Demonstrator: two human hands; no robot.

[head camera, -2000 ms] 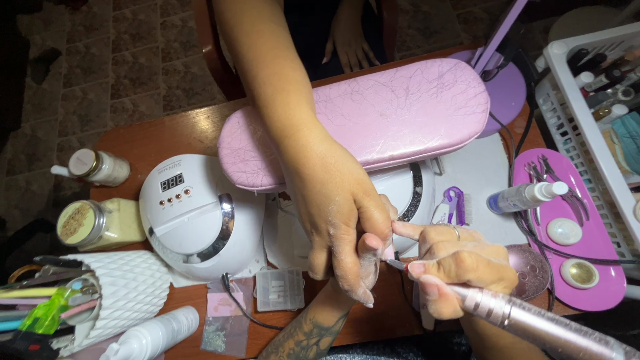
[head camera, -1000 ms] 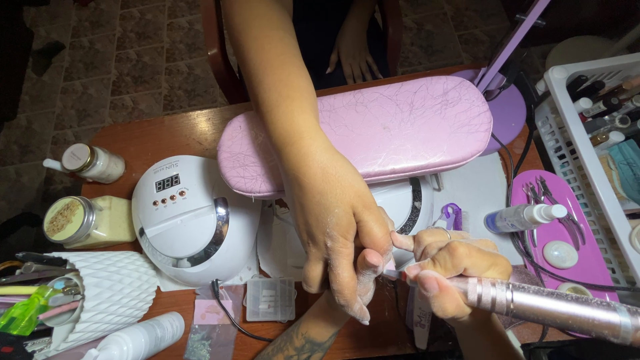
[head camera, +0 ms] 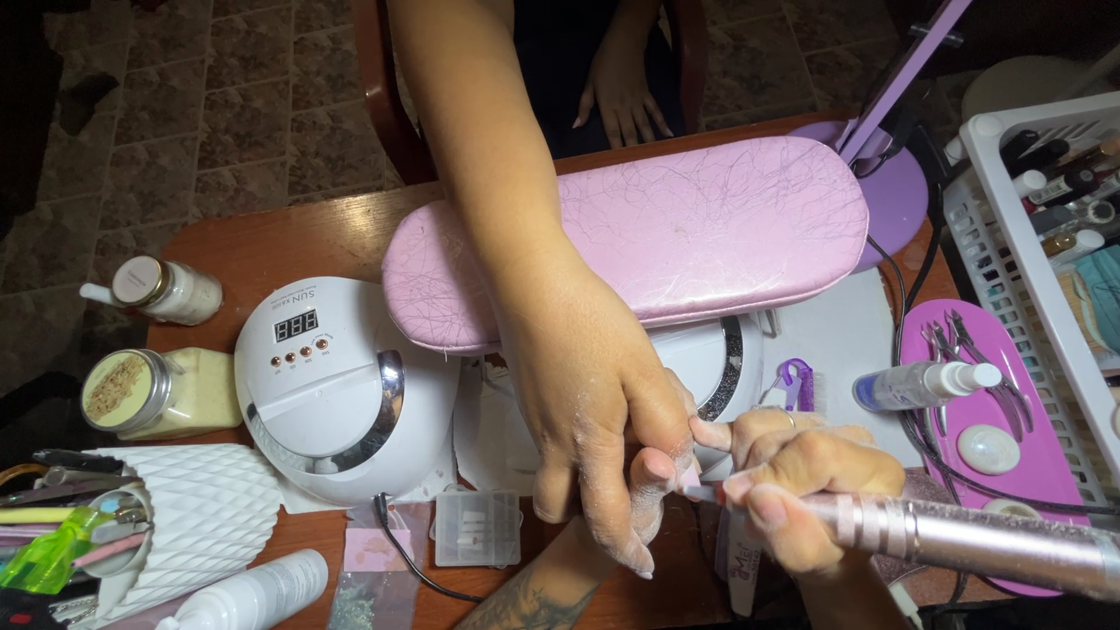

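Note:
My right hand (head camera: 805, 481) is closed around a metallic pink electric nail drill (head camera: 962, 534), its bit against a fingernail of another person's hand (head camera: 595, 394). That dusty hand reaches down over a pink padded armrest (head camera: 700, 227). From below, my tattooed left forearm leads up to my left hand (head camera: 652, 507), mostly hidden beneath the other person's hand and holding its fingers. White dust coats the skin there. A nail file (head camera: 742, 560) and a purple-handled nail brush (head camera: 794, 385) lie close to my right hand.
At left stand a white nail lamp (head camera: 328, 394), two jars and a white textured holder (head camera: 206, 507) of tools. A clear small box (head camera: 477, 528) lies below. At right are a spray bottle (head camera: 923, 385), a magenta tray (head camera: 1041, 472) with nippers, cables and a white basket (head camera: 1050, 262) of bottles.
My right hand keeps the drill at the other person's fingers, with only small shifts. The drill body lies nearer to level than two seconds ago. The view has shifted slightly.

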